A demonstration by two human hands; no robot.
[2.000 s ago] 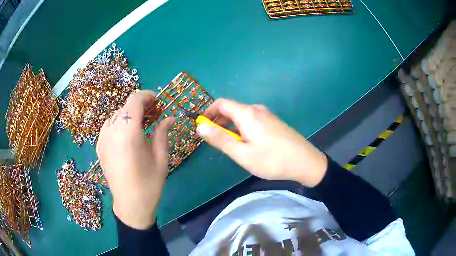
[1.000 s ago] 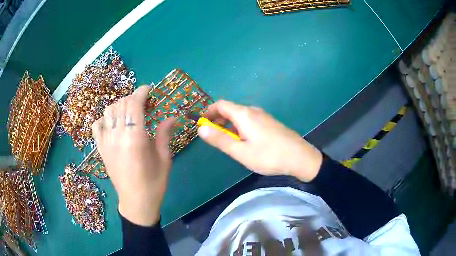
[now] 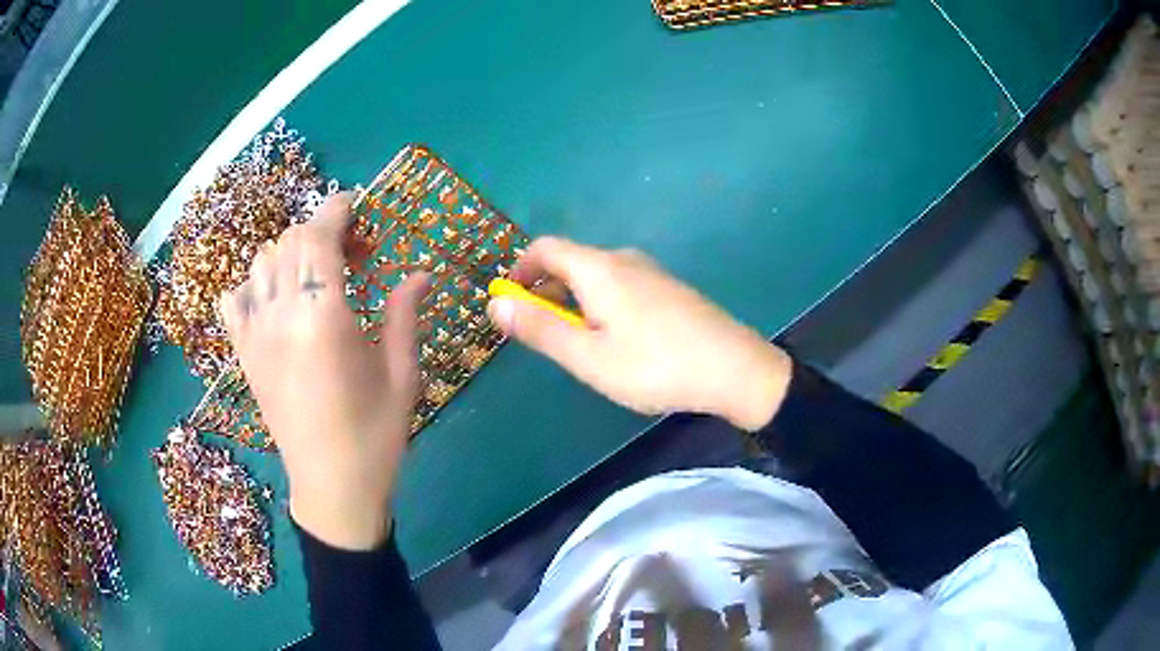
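Note:
A flat gold-copper parts frame with rows of small shiny parts lies slanted on the green table, in front of me. My left hand is over its left part, thumb spread from the fingers, on the frame; its fingertips are partly hidden. My right hand is closed around the side cutters; only a yellow handle shows clearly, near the frame's right edge, and the jaws are hard to make out. The large pile of cut parts lies just left of the frame, partly behind my left hand.
A small oval pile of cut parts lies nearer me. Empty sprues are stacked at far left, with another stack below. An uncut sprue stack is at the far edge. Beige trays stand at the right beyond the table edge.
The frame shows flatter and more fully than before. Both hands have shifted slightly left in view, the right hand also slightly up, with the cutters still in it. The uncut stack is more cut off.

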